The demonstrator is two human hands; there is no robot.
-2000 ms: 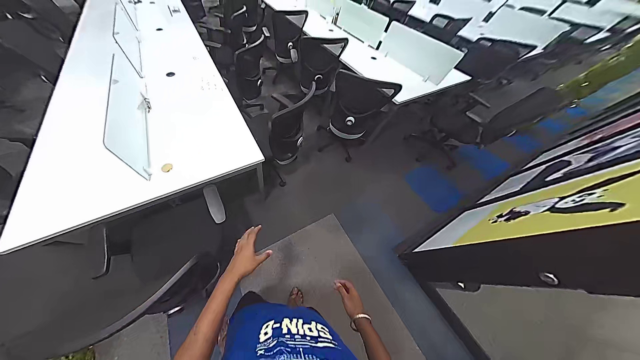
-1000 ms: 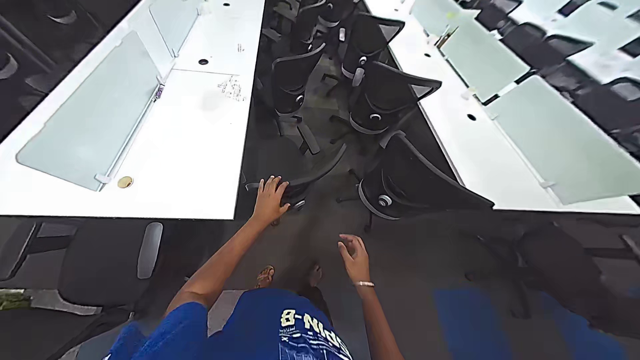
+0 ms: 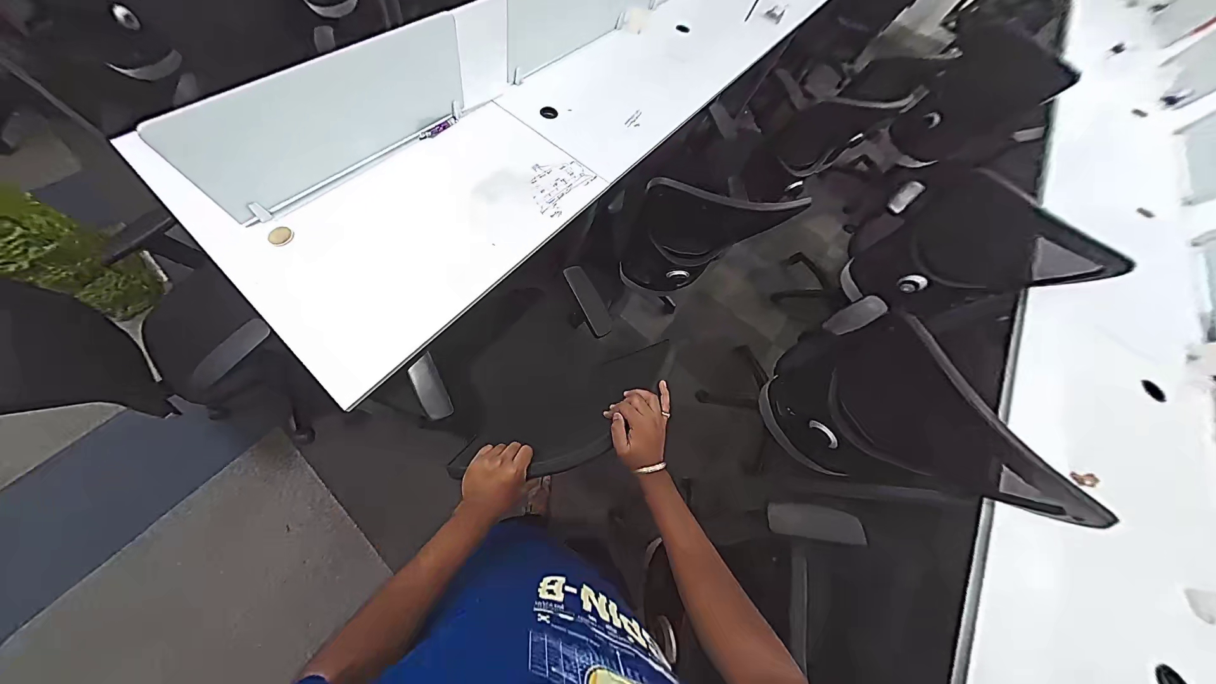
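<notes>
A black office chair stands close in front of my body, its backrest's top edge (image 3: 575,459) curving between my hands. My left hand (image 3: 496,475) is closed over the left end of that edge. On its right part rests my right hand (image 3: 641,425), with a bracelet at the wrist; the fingers are bent, the index finger points up, and whether they grip the edge is unclear. The chair's seat is dark and hard to make out.
A white desk (image 3: 380,313) with a frosted divider (image 3: 313,114) and a small round disc (image 3: 280,236) lies ahead to the left. Several mesh chairs (image 3: 874,399) line the right side beside another white desk (image 3: 1092,589). A green plant (image 3: 85,256) is at far left.
Both hands were free of the chair two seconds ago; now the left is closed on its backrest edge and the right rests there. The view has swung strongly.
</notes>
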